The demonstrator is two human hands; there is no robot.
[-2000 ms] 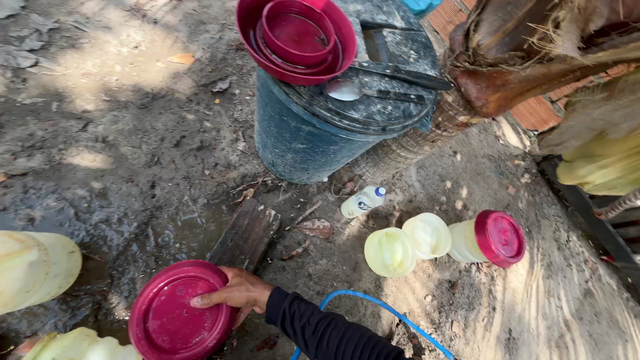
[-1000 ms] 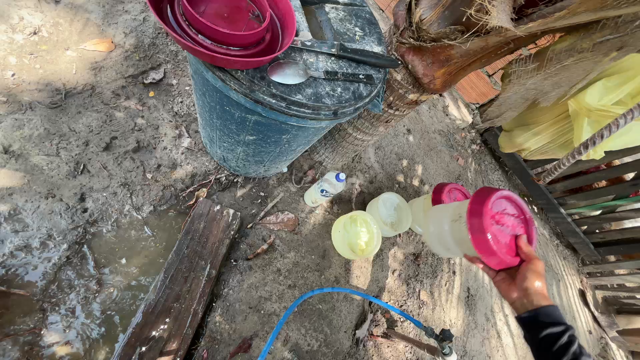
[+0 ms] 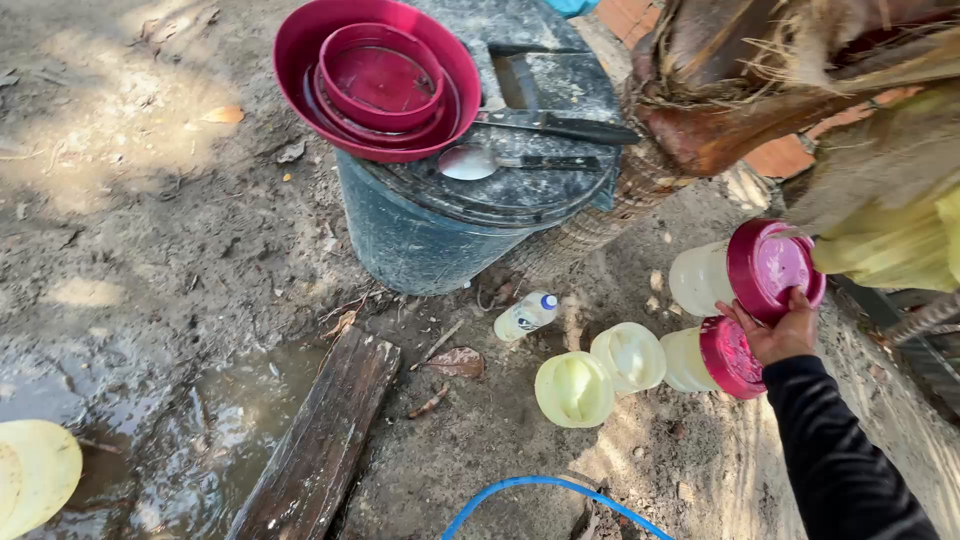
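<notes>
At the right, my right hand [image 3: 784, 334] holds the magenta lid of a translucent plastic jar [image 3: 697, 279], thumb on the lid's face and fingers at its lower edge. Just below it is a smaller jar with a magenta lid [image 3: 731, 356]. To its left are two open pale containers, one whitish [image 3: 628, 358] and one yellowish [image 3: 574, 390]. A small plastic bottle with a blue cap [image 3: 526, 315] lies above them. My left hand is not in view.
A blue plastic barrel [image 3: 427, 232] bears nested magenta bowls [image 3: 382, 75], a knife [image 3: 562, 126] and a spoon [image 3: 480, 161]. A wooden plank [image 3: 322, 442] lies beside a muddy puddle. A blue hose [image 3: 525, 480] curves below; a palm trunk [image 3: 585, 232] leans behind.
Two seconds ago my hand held a magenta-lidded item at the lower left; a second ago it held the jar at the right. The jar is now farther back, beside the smaller lidded one.
</notes>
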